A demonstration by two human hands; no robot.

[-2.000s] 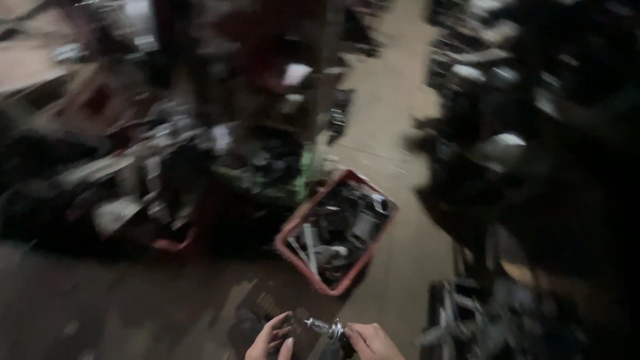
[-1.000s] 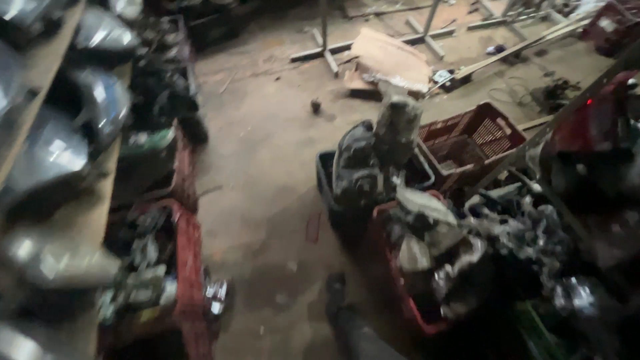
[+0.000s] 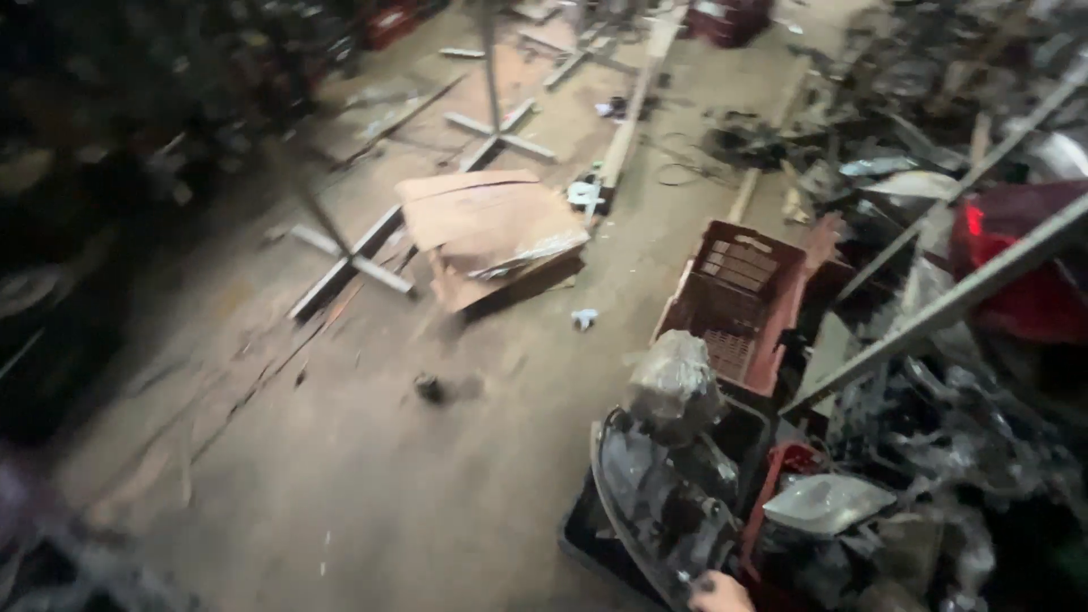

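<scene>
Part of my right hand (image 3: pixel 718 592) shows at the bottom edge, right of the middle. Its fingertips are at the lower end of a car headlamp assembly (image 3: pixel 659 484); blur and the frame edge hide whether they grip it. The headlamp, with a dark housing and a clear lens, lies tilted in a black plastic crate (image 3: pixel 586 544). A plastic-wrapped part (image 3: pixel 676 370) rests at its upper end. To the right, a whitish lamp (image 3: pixel 829 503) lies over a red crate (image 3: pixel 761 501). My left hand is not in view.
A dark red plastic crate (image 3: pixel 739 297) stands behind the black one. Flattened cardboard (image 3: pixel 493 221) lies on the concrete floor near metal stands with crossed feet (image 3: pixel 353 259). A slanting metal bar (image 3: pixel 943 306) crosses above piled parts at right. A small dark object (image 3: pixel 431 388) lies on the floor.
The view has swung strongly from the aisle of crates to this floor area. Two seconds ago both hands showed, with a small metallic part at the fingers; now only one hand shows, beside the headlamp.
</scene>
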